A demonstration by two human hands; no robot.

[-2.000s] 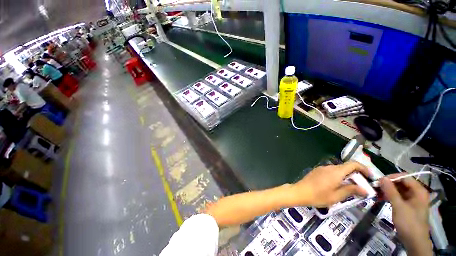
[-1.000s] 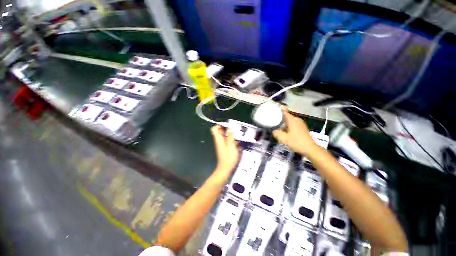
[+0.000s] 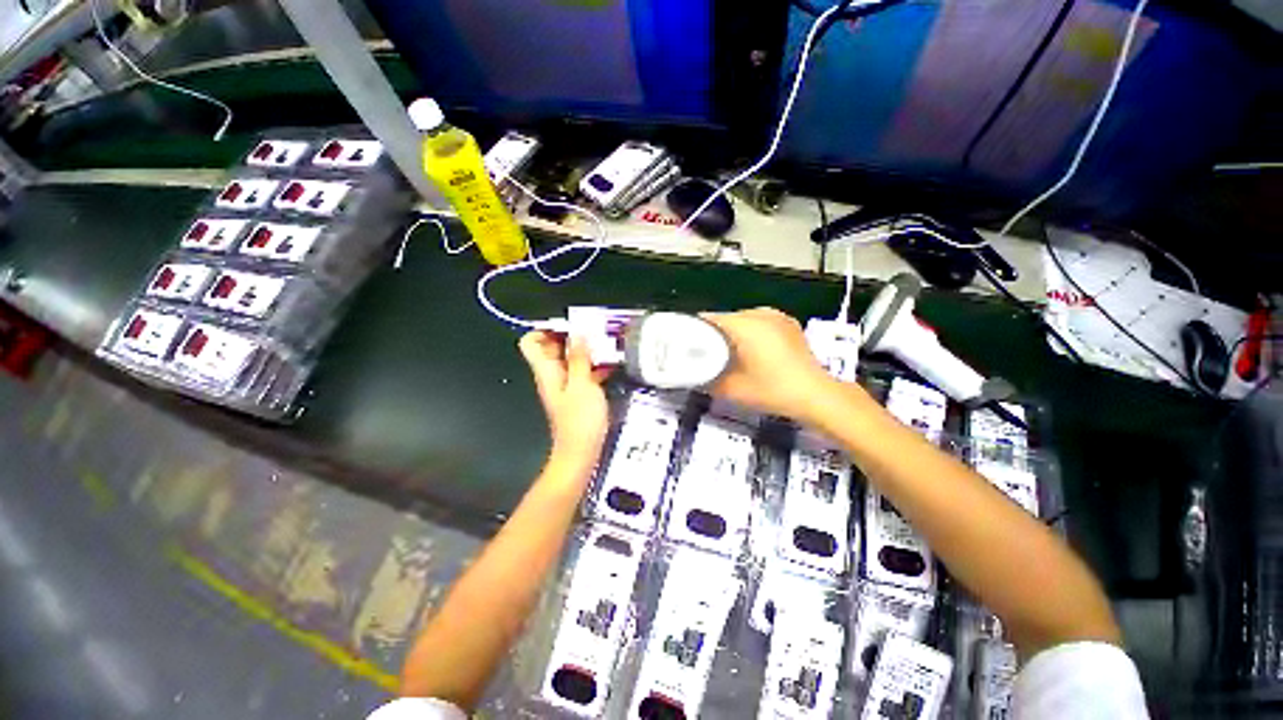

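My left hand holds a white electronic unit by its left end, above the back left corner of the clear blister tray. A white cable meets the unit's left end. My right hand grips a white barcode scanner, its round grey-white head over the unit's right part, hiding it. Reddish light shows on the unit beside the head. Below, the blister tray holds rows of white units with black print and dark ovals. Another white unit with a cable from above stands behind my right wrist.
A second white scanner lies behind the tray. Stacked full trays are at the left. A yellow bottle, spare units, mice and a paper sheet are along the back, below monitors.
The view has swung right. Earlier, both hands were together at a unit and cable; now my right hand holds the scanner, and its head has come over the unit in my left hand.
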